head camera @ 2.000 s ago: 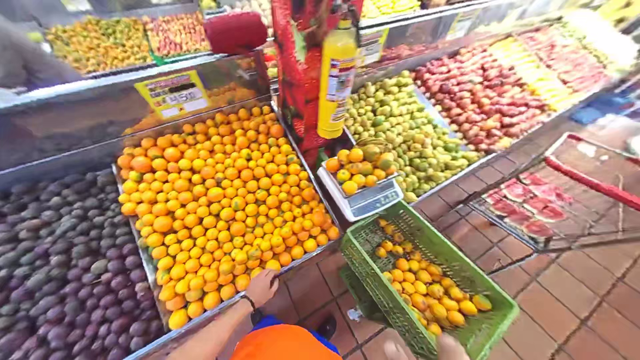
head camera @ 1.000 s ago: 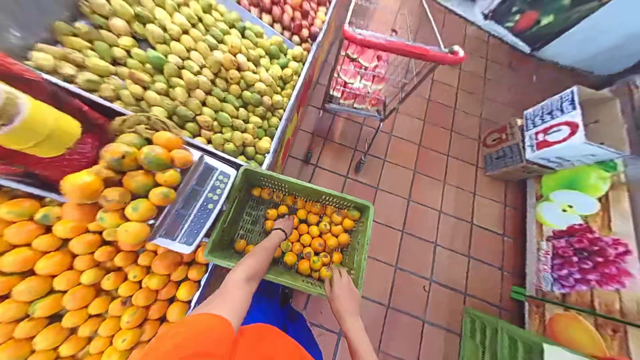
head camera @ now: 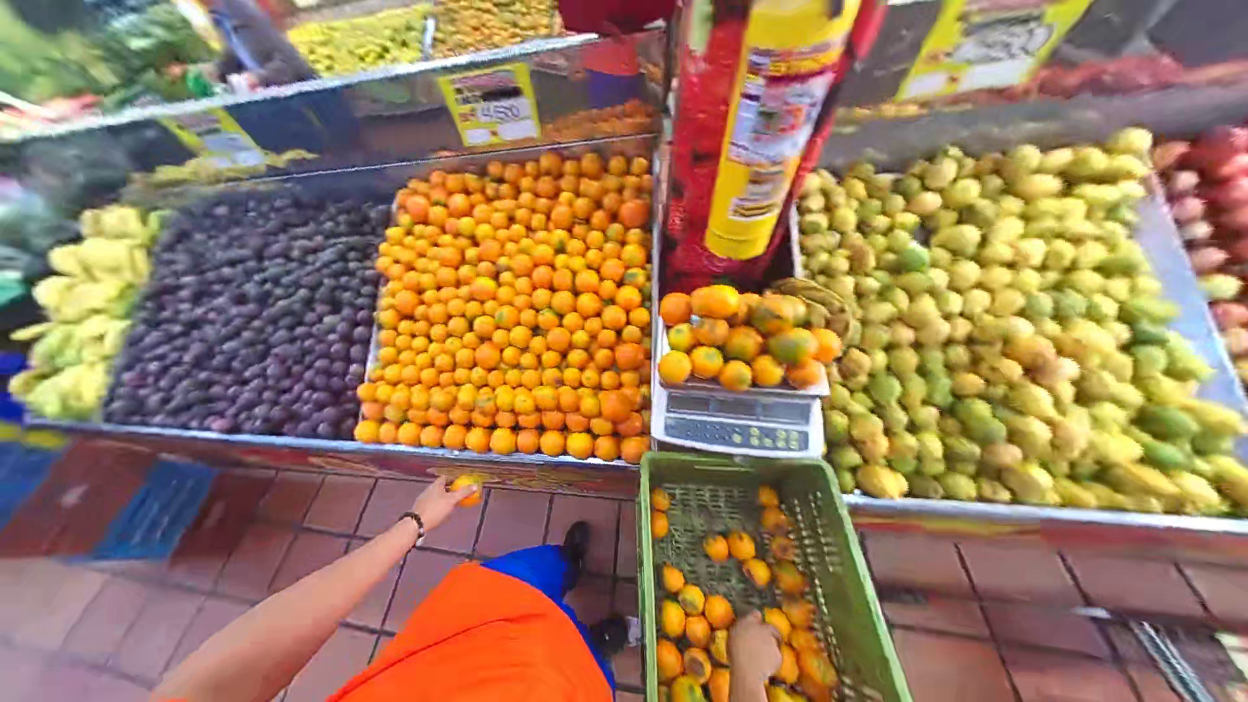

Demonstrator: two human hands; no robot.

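My left hand (head camera: pixel 442 504), a dark bracelet at its wrist, holds one orange fruit (head camera: pixel 467 489) just in front of the display's lower edge. Behind it a slanted bed of orange fruit (head camera: pixel 517 312) is stacked in rows. My right hand (head camera: pixel 756 645) reaches down among the loose orange fruit (head camera: pixel 697 632) in a green plastic crate (head camera: pixel 866 585); its fingertips are hidden, so whether it grips one cannot be told. At the crate's far end stands a digital scale (head camera: pixel 738 421) with a heap of orange and greenish fruit (head camera: pixel 746 341) on it.
Dark purple fruit (head camera: pixel 258 317) lies left of the orange bed, yellow-green fruit (head camera: pixel 1014 331) right of the scale. A yellow fire extinguisher (head camera: pixel 770 127) hangs on a red post above the scale. The metal display edge (head camera: pixel 1053 515) runs across; tiled floor (head camera: pixel 507 531) lies below.
The view has swung back from the crate and cart toward the display. My left hand, in the crate a second ago, is now out in front of the orange bed with a fruit.
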